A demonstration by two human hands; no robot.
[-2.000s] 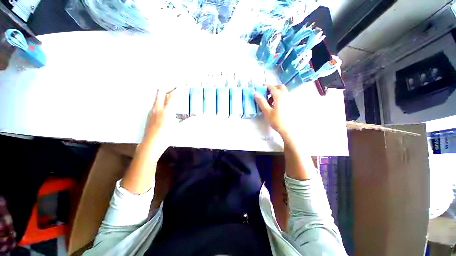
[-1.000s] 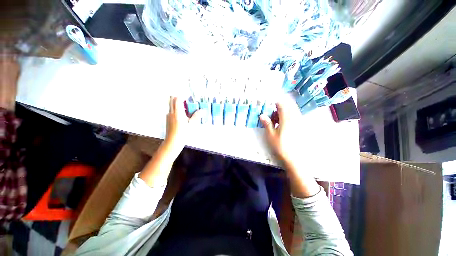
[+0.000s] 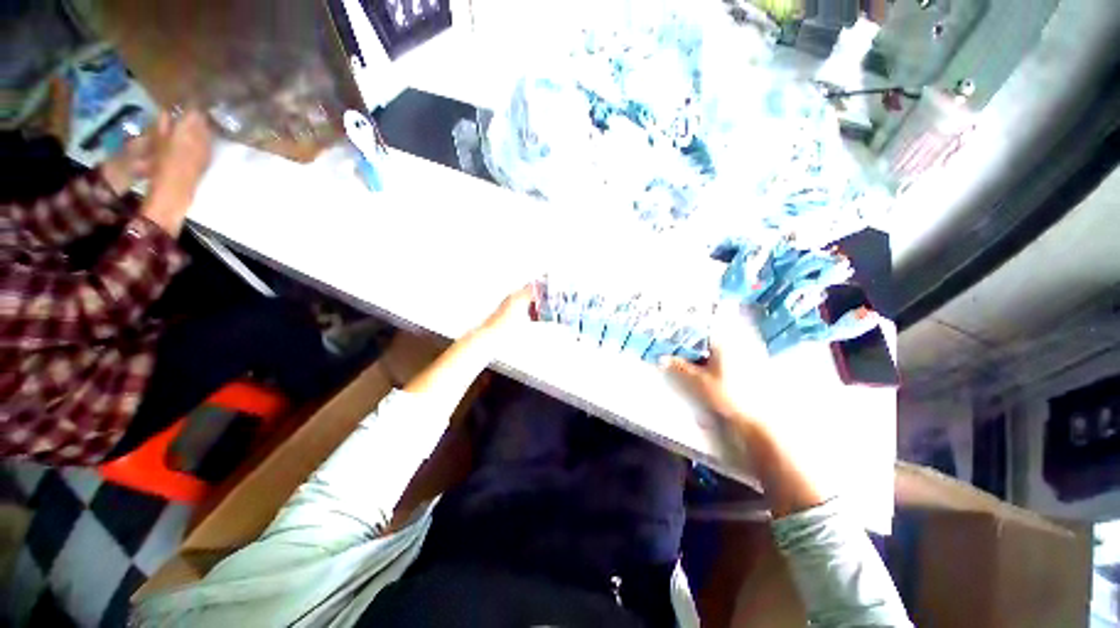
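A row of several small light blue and clear boxes point(image 3: 624, 329) stands side by side near the front edge of the white tabletop point(image 3: 369, 252). My left hand point(image 3: 513, 309) is against the left end of the row. My right hand point(image 3: 706, 378) is against the right end, with the row gripped between both hands. Glare hides part of the fingers and the boxes' far sides. Boxes with pale cable loops sticking out point(image 3: 786, 294) are clustered right of the row.
Shiny cable pile point(image 3: 663, 123) at the back. Black and red smartphone point(image 3: 865, 356) at the right. One box with loops point(image 3: 366, 153) at the far left. A person in a plaid sleeve point(image 3: 92, 282) is at the table's left end. Orange stool point(image 3: 246, 399) and open cardboard cartons point(image 3: 970, 540) are below.
The view has turned left, bringing the other person's arms and hands into sight. The row of boxes now appears slanted, and my hands remain at its two ends.
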